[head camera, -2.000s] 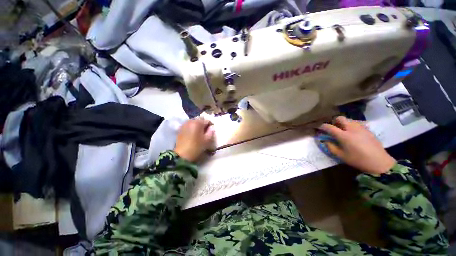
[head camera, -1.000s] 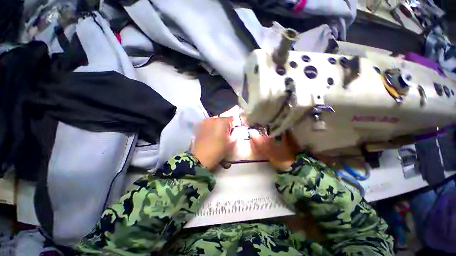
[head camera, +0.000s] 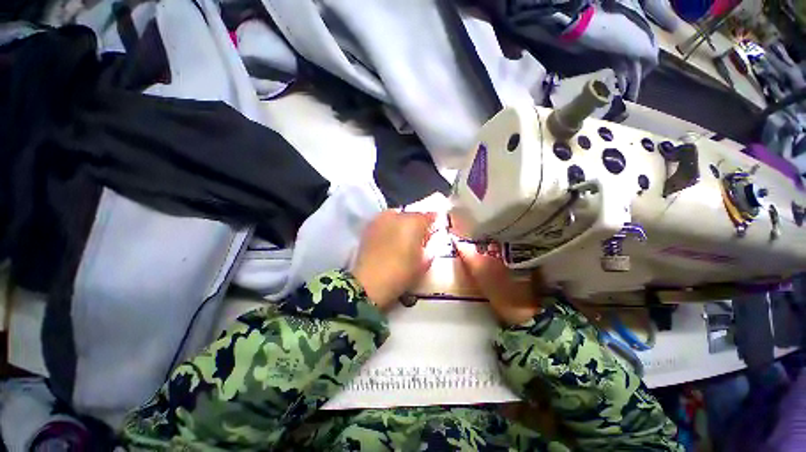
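The cream-white sewing machine head stands in front of me, its needle area brightly lit. My left hand is just left of the needle area, fingers bent, at the end of the light-grey garment. My right hand is under the machine head, partly hidden by it, fingertips near the needle. A small pale piece shows between the fingertips, washed out by glare. Whether either hand grips it cannot be told. The garment's black panel lies to the left.
Grey-and-black garments are piled behind the machine, one with a pink trim. Blue-handled scissors lie under the machine arm. A printed ruler runs along the white table's front edge. Dark cloth lies at the right.
My right hand has moved left from the blue-handled scissors to the needle area. My left hand stays beside the needle. The view has shifted left, so the machine appears further right.
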